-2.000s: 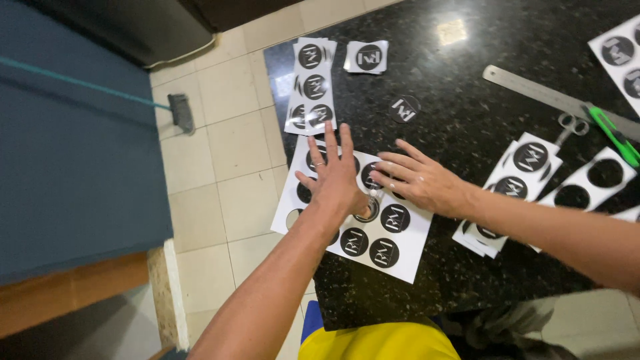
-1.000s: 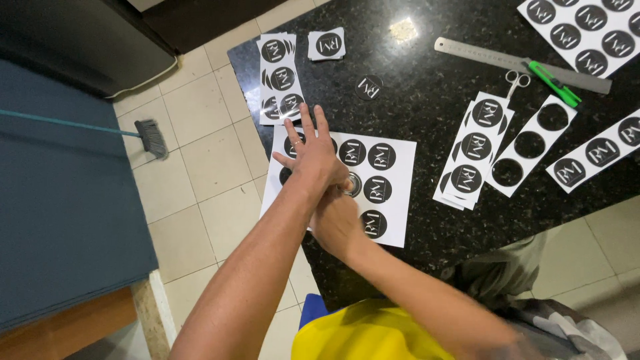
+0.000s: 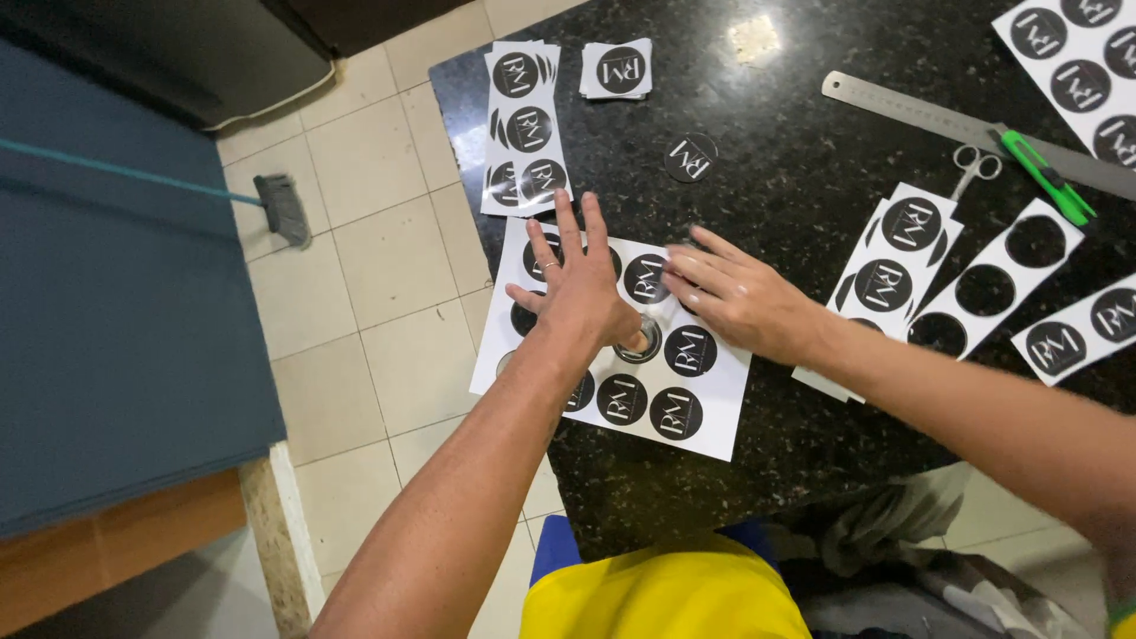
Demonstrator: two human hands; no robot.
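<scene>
A white sheet printed with black round labels (image 3: 721, 435) lies near the left edge of a black granite counter (image 3: 657, 497). My left hand (image 3: 581, 288) spreads over it, the thumb on a small round metallic ring-like piece (image 3: 641, 341) that sits over one label. Its fingertips reach the lower end of a stack of label strips (image 3: 530, 130). My right hand (image 3: 741, 288), slightly blurred, is over the sheet's upper right part with its fingers apart; no object shows in it. A single round black label (image 3: 691, 158) rests on the granite beyond.
A small pile of square-cut labels (image 3: 619, 69) is at the back. To the right are a steel ruler (image 3: 914, 111), scissors (image 3: 976, 163), a green utility knife (image 3: 1047, 177), label strips (image 3: 883, 284), a strip with round holes (image 3: 1012, 266) and another label sheet (image 3: 1078, 84). A broom (image 3: 284, 211) is beyond the left edge.
My right hand was against my left hand at the metallic piece one second ago; now it is away to the right with its fingers apart. My left hand stays on the sheet.
</scene>
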